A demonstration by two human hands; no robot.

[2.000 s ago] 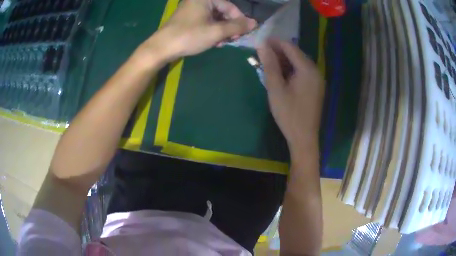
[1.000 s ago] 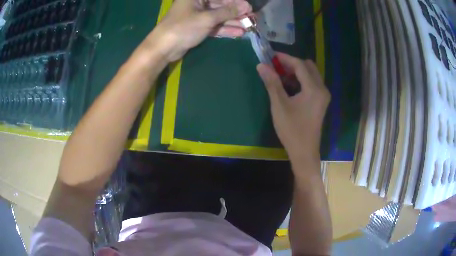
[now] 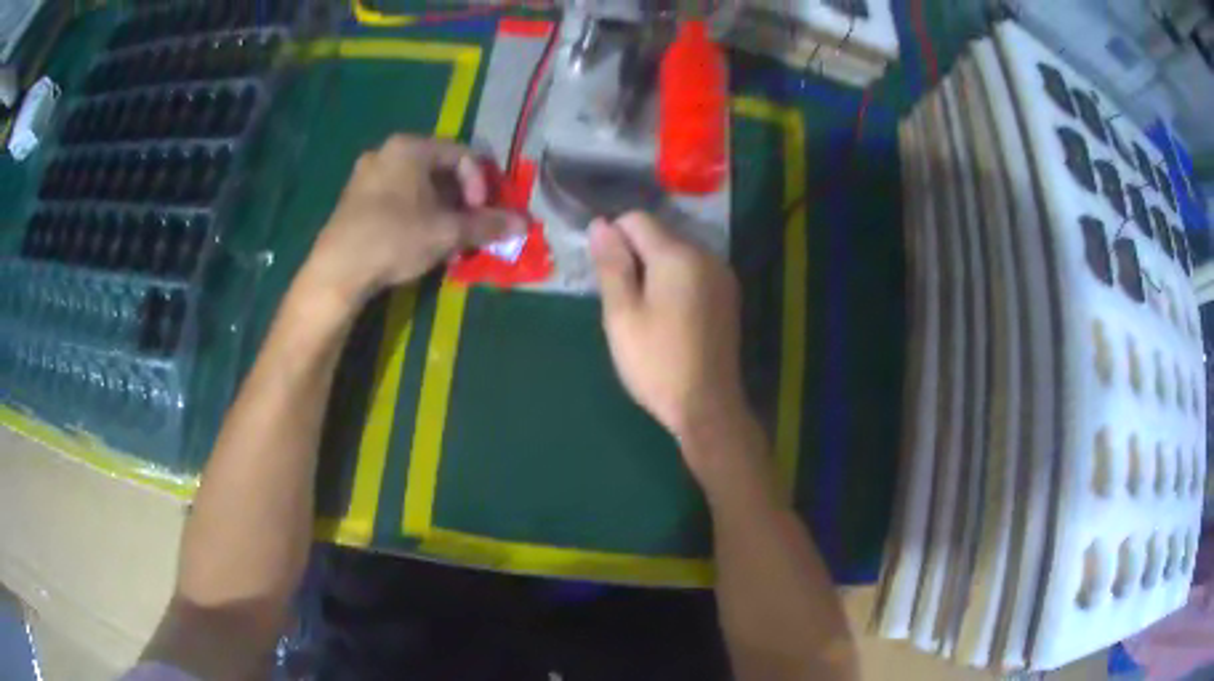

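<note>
The silver-grey clamp press fixture (image 3: 599,100) stands on a flat grey plate at the top centre, its thick red lever handle (image 3: 694,109) upright at its right. My left hand (image 3: 400,213) is over the plate's left edge, fingers bent together by the red tape with a white label (image 3: 513,253); what its fingertips hold cannot be made out. My right hand (image 3: 662,286) is at the plate's front, thumb and forefinger close together just below the dark recess (image 3: 599,186). Whether it pinches a small part is blurred. The nippers do not show.
A clear blister tray (image 3: 100,339) with rows of black parts lies at left. Tall stacked white foam trays (image 3: 992,373) stand at right, with dark units in the top one. More foam (image 3: 825,40) lies behind the press. Yellow tape (image 3: 566,559) marks the green mat.
The view has shifted so the whole press shows. The red-gripped tool seen in my right hand is gone from it. My hands have moved apart, left by the red tape, right before the recess.
</note>
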